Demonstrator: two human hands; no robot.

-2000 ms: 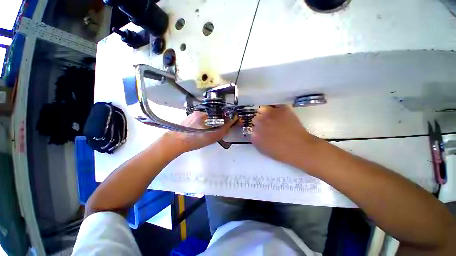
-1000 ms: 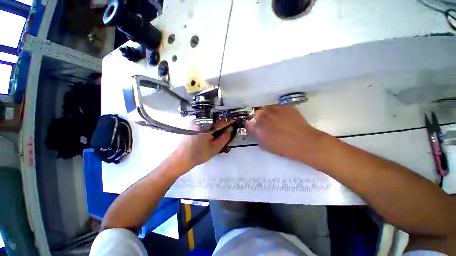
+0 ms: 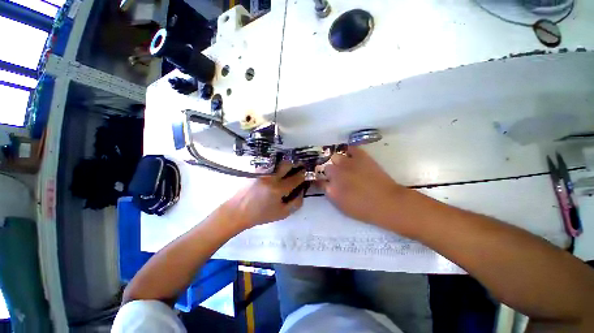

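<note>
A small black workpiece (image 3: 297, 191) shows between the fingers of my left hand, just in front of the needle area; most of it is hidden by the fingers. My left hand (image 3: 272, 195) grips it from the left. My right hand (image 3: 350, 181) is close beside it on the right, fingers bent in at the shiny metal parts; whether it also holds the piece is hidden. The tension assembly (image 3: 262, 144) sits just above the hands. The large bright metal loop (image 3: 218, 164) projects to the left of it.
A rounded black stack with pale edge lines (image 3: 155, 185) lies left on the white table (image 3: 312, 250). Snips with pink-red handles (image 3: 565, 195) lie at right. A flat silver knob (image 3: 365, 136) is on the arm front. A blue bin (image 3: 130, 234) stands below left; dark pieces (image 3: 107, 162) lie beyond.
The view has shifted, showing more of the machine top. My left hand has moved down and slightly away from the metal loop, and black material now shows between its fingers. My right hand stays near the needle.
</note>
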